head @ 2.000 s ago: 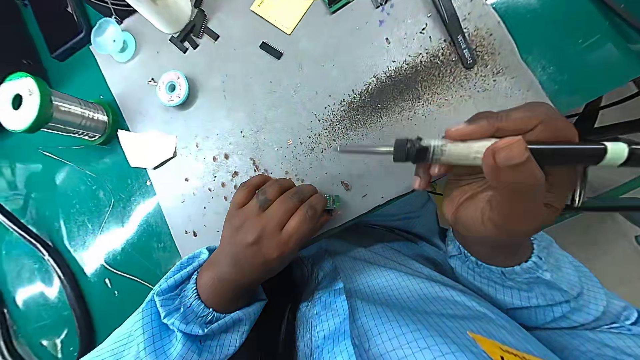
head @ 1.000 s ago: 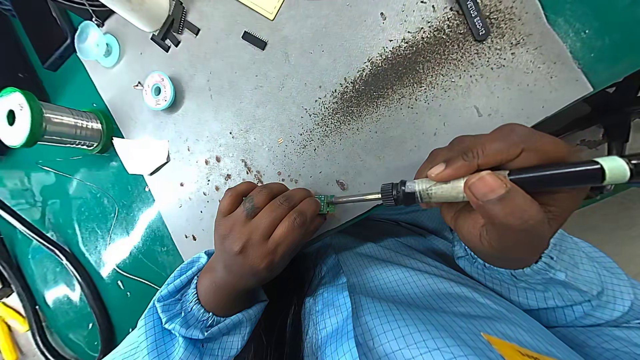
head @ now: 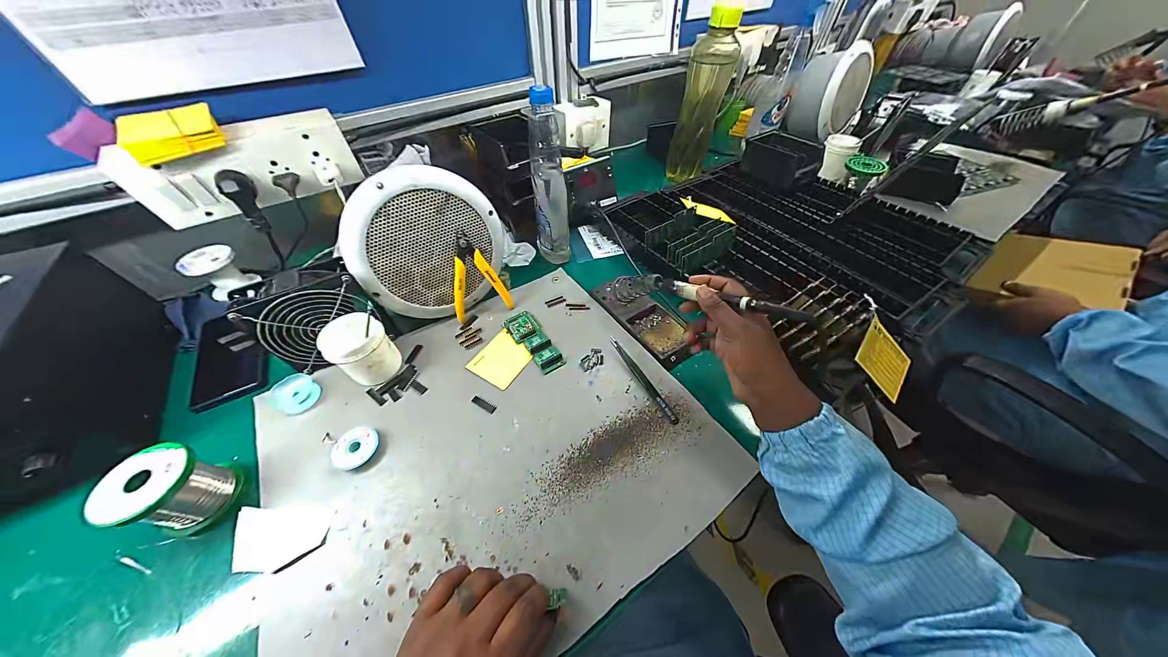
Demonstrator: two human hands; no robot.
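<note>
My left hand [head: 484, 613] rests at the near edge of the grey mat [head: 438, 493], its fingers over a small green circuit board [head: 556, 599], of which only one end shows. My right hand [head: 737, 342] grips a soldering iron [head: 712, 294] by its pale-wrapped handle. The iron's tip is at the wire coil of the soldering-iron stand [head: 637, 288], so the tip itself is hidden or blurred. Below the coil, the stand's tray [head: 659, 330] holds bits of metal. Black tweezers [head: 644, 380] lie on the mat, left of my right forearm.
Several green boards [head: 534, 339] lie by a yellow note [head: 499, 359]. Solder spools [head: 164, 488], a white cup [head: 359, 349], yellow-handled cutters [head: 474, 274] against a round fan or speaker [head: 420, 239], and bottles [head: 549, 178] stand around. Black racks [head: 785, 246] are at right, beside a co-worker's hand [head: 1031, 315].
My right hand has moved the soldering iron away from the board at my left hand to the stand. My left hand stays on the board. The view has swung up and widened.
</note>
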